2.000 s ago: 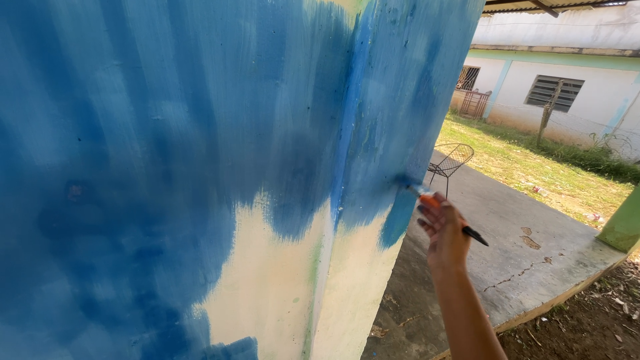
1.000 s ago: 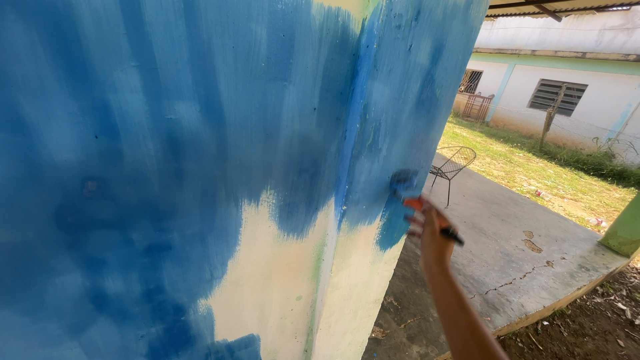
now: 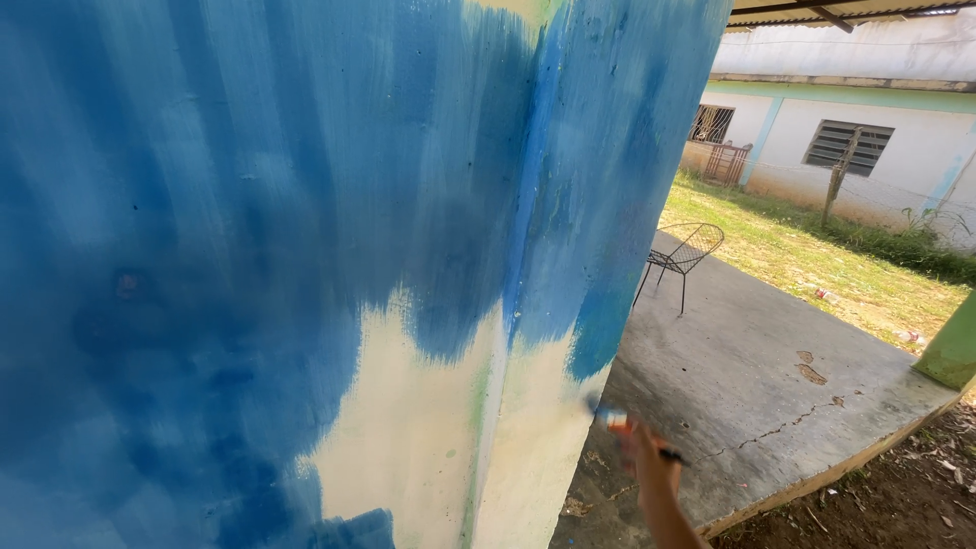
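My right hand [image 3: 646,450] is closed around a paintbrush [image 3: 616,421] with an orange and black handle, low at the right edge of the wall. The brush's bristles, dark with blue paint and blurred, are at the wall's edge beside cream surface, below a teal-blue patch. Uneven blue paint with vertical strokes covers much of the wall [image 3: 267,191]. A cream area [image 3: 412,419] shows at its lower part, with a ragged upper border. A raised vertical strip [image 3: 526,198] runs down the wall, blue above and pale below. My left hand is out of view.
Right of the wall lies a cracked concrete floor [image 3: 732,366] with a black wire chair [image 3: 685,248] on it. A green post base [image 3: 949,343] stands at the floor's far right corner. Beyond are grass, a wooden post with wire fencing [image 3: 837,179] and a white building [image 3: 785,137].
My right hand has moved down along the wall's edge with the brush. The teal-blue patch there, partly behind the hand and brush before, now shows fully.
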